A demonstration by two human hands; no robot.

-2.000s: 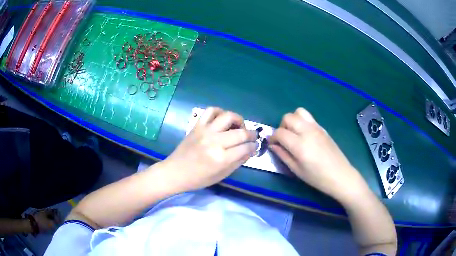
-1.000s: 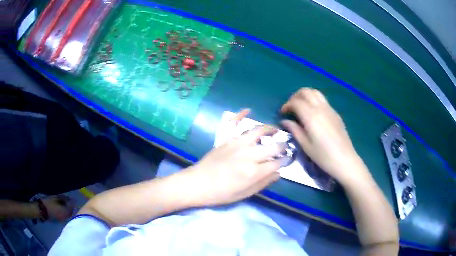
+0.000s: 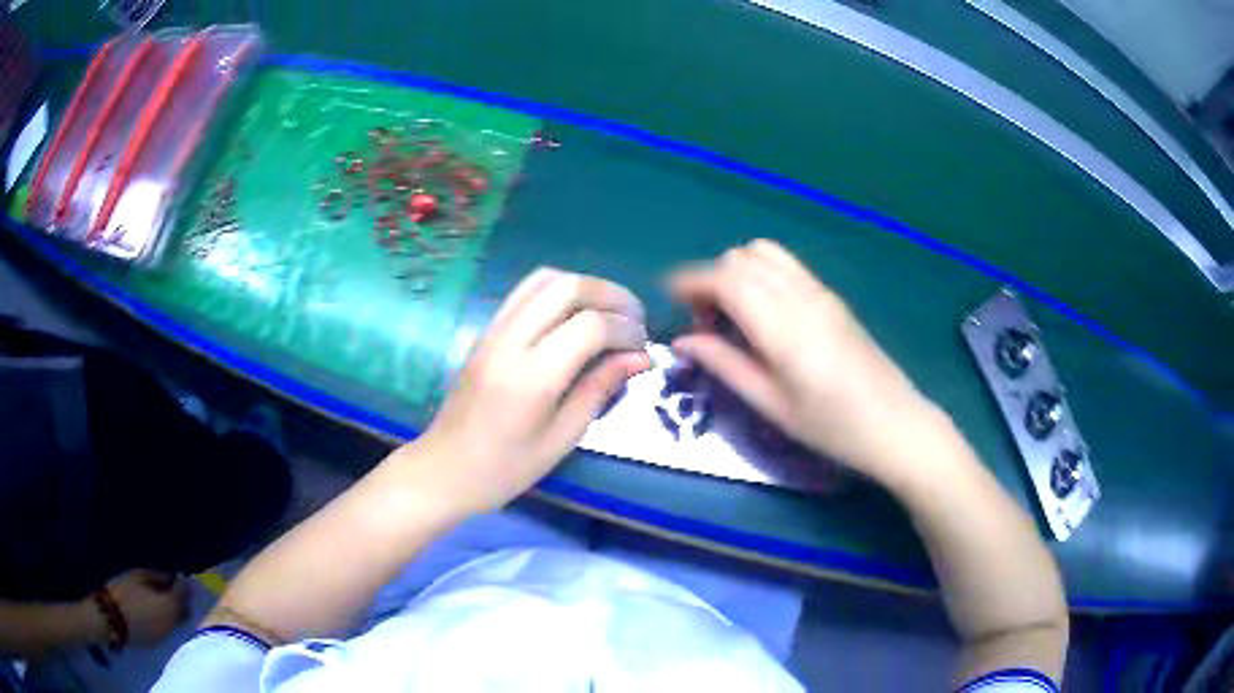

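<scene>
A silver metal plate [image 3: 636, 440] lies flat on the dark green bench in front of me. One dark round insert [image 3: 685, 406] shows in it between my hands; the rest is partly hidden. My left hand [image 3: 548, 359] is bent over the plate's left part, thumb and fingertips close together near the insert; whether they hold something small cannot be told. My right hand [image 3: 778, 332] is over the plate's right part, fingers blurred and curled, thumb apart from the forefinger. No held part shows in it.
A pile of thin reddish rings [image 3: 413, 190] lies on the bright green mat [image 3: 311, 318]. Clear trays with red strips [image 3: 135, 129] stand at the far left. A three-hole plate with dark inserts [image 3: 1035, 406] lies at the right. Another person's hand [image 3: 142, 609] shows at lower left.
The view has shifted. My left hand has drawn back from lying flat across the plate and is now bent at its left part. My right hand remains over the plate, its fingers shifted left.
</scene>
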